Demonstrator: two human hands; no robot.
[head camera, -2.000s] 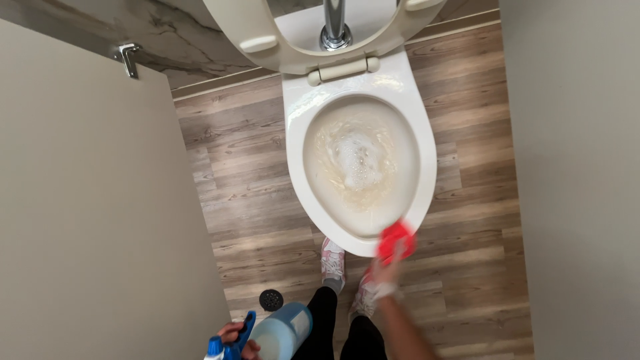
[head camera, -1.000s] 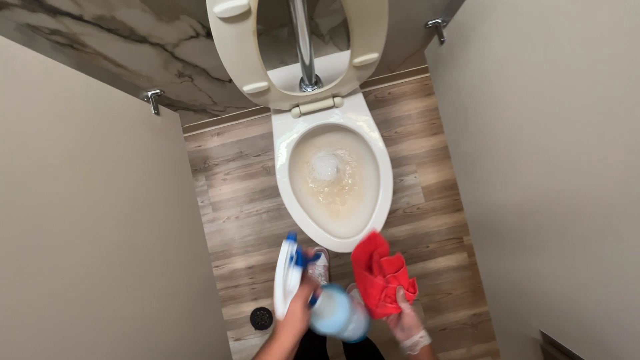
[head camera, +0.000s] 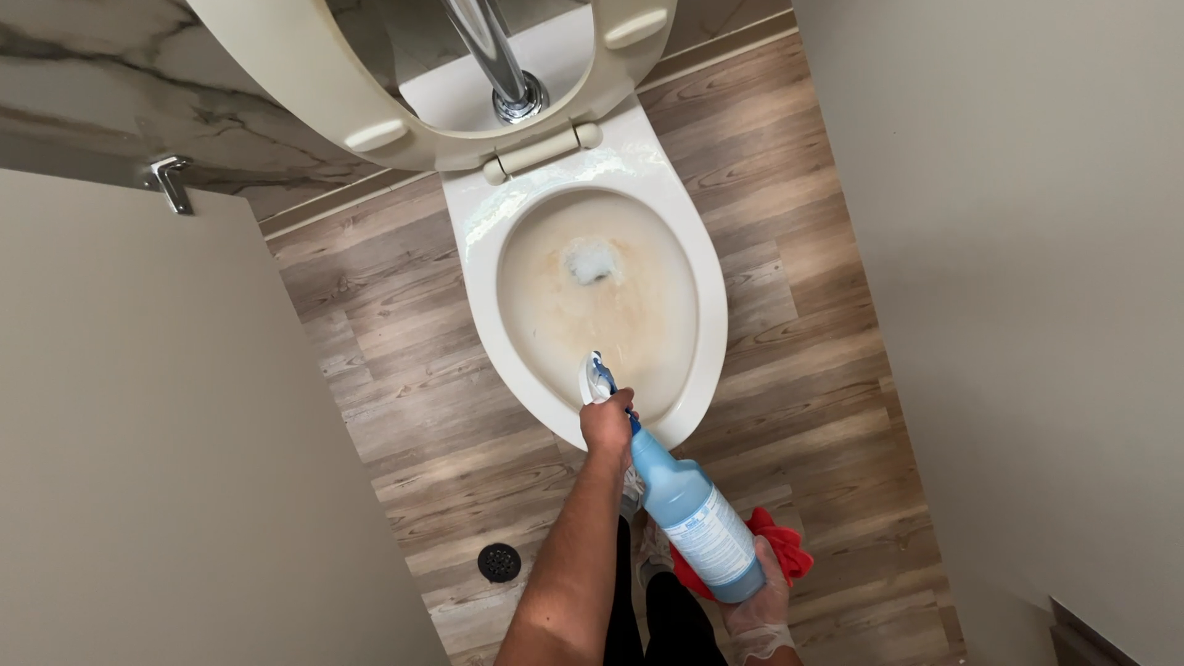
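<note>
My left hand (head camera: 608, 424) grips the trigger head of a blue spray bottle (head camera: 708, 532), whose nozzle points over the front of the toilet bowl (head camera: 712, 324). My right hand (head camera: 766, 592), in a clear disposable glove, supports the bottle's base and holds a red cloth (head camera: 784, 546), partly hidden behind the bottle. Brownish stains mark the inside of the bowl, and white foam or bubbles (head camera: 591, 262) lie around the drain. The toilet seat (head camera: 305, 92) is raised against a chrome flush pipe (head camera: 495, 55).
Grey partition panels stand at the left (head camera: 157, 398) and right (head camera: 1017, 277), the left one with a chrome coat hook or latch (head camera: 172, 183). A round black floor drain (head camera: 499, 562) sits in the wood-look floor (head camera: 444, 453). My shoes are below the bowl's front.
The spray bottle has moved up to the bowl's front edge in my left hand. My right hand, with the red cloth, has come to the bottle's base. The water in the bowl looks calmer.
</note>
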